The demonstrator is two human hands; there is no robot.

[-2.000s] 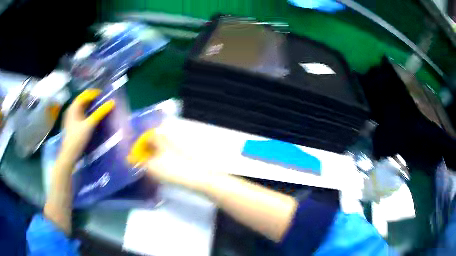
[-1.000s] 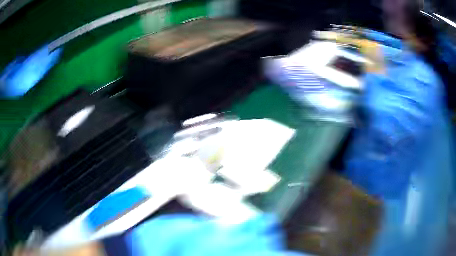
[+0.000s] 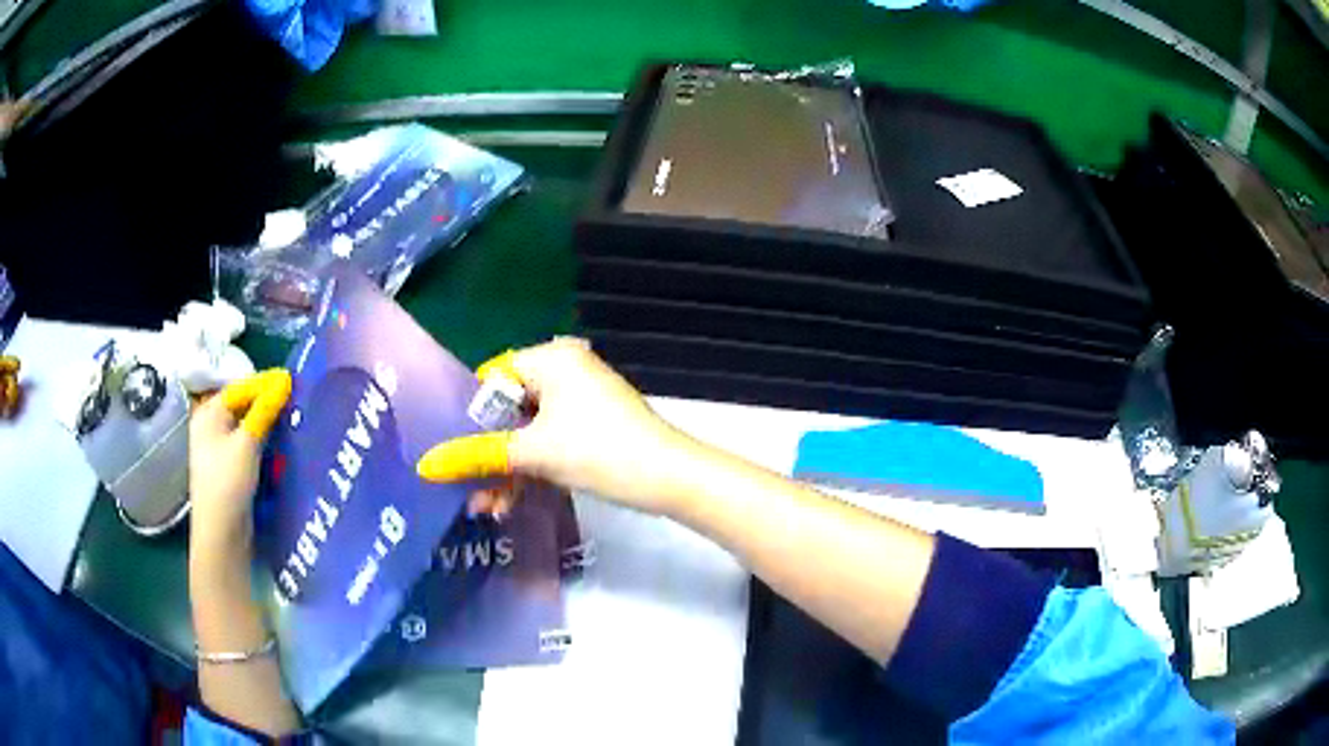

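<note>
A purple-blue printed film (image 3: 357, 466) reading "SMART TABLE" is held up and tilted between my two hands. My left hand (image 3: 233, 481), with yellow finger cots, grips its left edge; some of its fingers are hidden behind it. My right hand (image 3: 576, 423), also in yellow cots, is at the film's right side with a small white piece (image 3: 497, 398) between thumb and fingers. Another printed film (image 3: 510, 583) shows behind and below, over the edge of the white pad (image 3: 627, 627). A black tablet (image 3: 831, 656) lies on the pad, partly under my right forearm.
Black foam trays (image 3: 860, 328) are stacked behind the pad, with a bronze-backed tablet (image 3: 758, 153) on top. A blue scraper (image 3: 918, 459) lies before them. Dispenser bottles stand at left (image 3: 139, 437) and right (image 3: 1217, 503). Bagged film packs (image 3: 416, 204) lie at back left.
The view swung right to a neighbouring worker and came back. Compared with two seconds ago, a printed film is now raised and tilted between both hands.
</note>
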